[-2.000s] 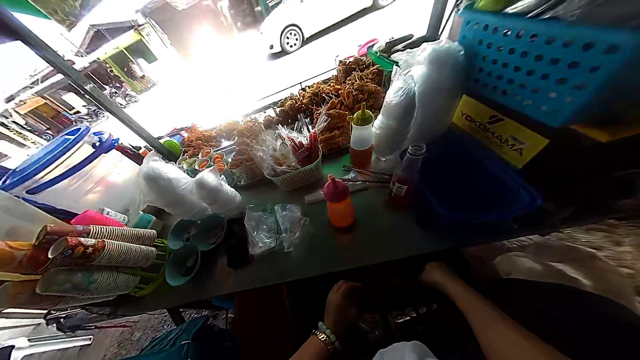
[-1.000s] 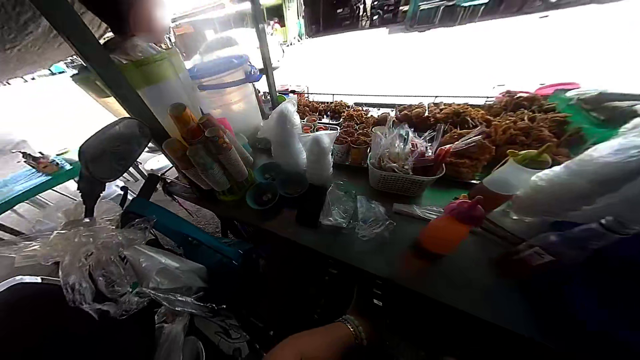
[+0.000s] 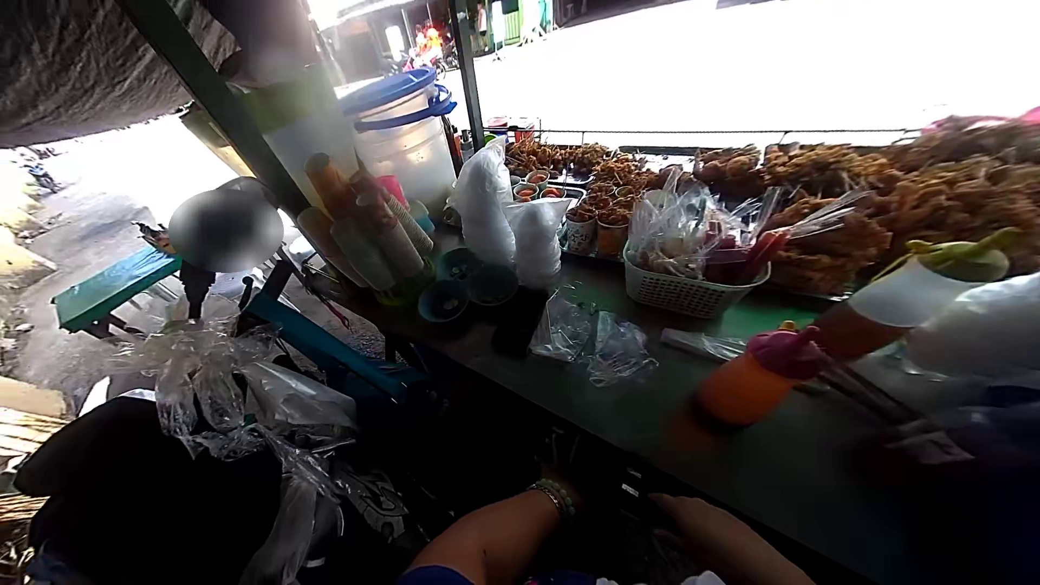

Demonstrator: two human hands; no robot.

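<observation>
Below the edge of the green counter (image 3: 520, 390), my left hand (image 3: 569, 479) reaches into deep shadow, a beaded bracelet (image 3: 556, 496) on its wrist. My right hand (image 3: 691, 520) is to the right of it, just under the counter edge; its fingertips are lost in the dark. What either hand touches cannot be made out. On the counter above them lie clear plastic bags (image 3: 593, 333). An orange sauce bottle with a pink top (image 3: 756, 378) stands to the right, close to another squeeze bottle (image 3: 910, 305). A white basket (image 3: 691, 288) holds bagged items.
Fried food (image 3: 934, 179) is heaped along the back, beside filled paper cups (image 3: 581, 231). Stacked paper cups (image 3: 374, 236), dark bowls (image 3: 444, 301) and a lidded bucket (image 3: 406, 138) are at left. Plastic bags (image 3: 219, 382) hang at lower left near a teal bench (image 3: 333, 349).
The view has swung well to the left since two seconds ago. My left hand, seen beneath the counter then, is now mostly in shadow. My right hand, out of view one second ago, shows again.
</observation>
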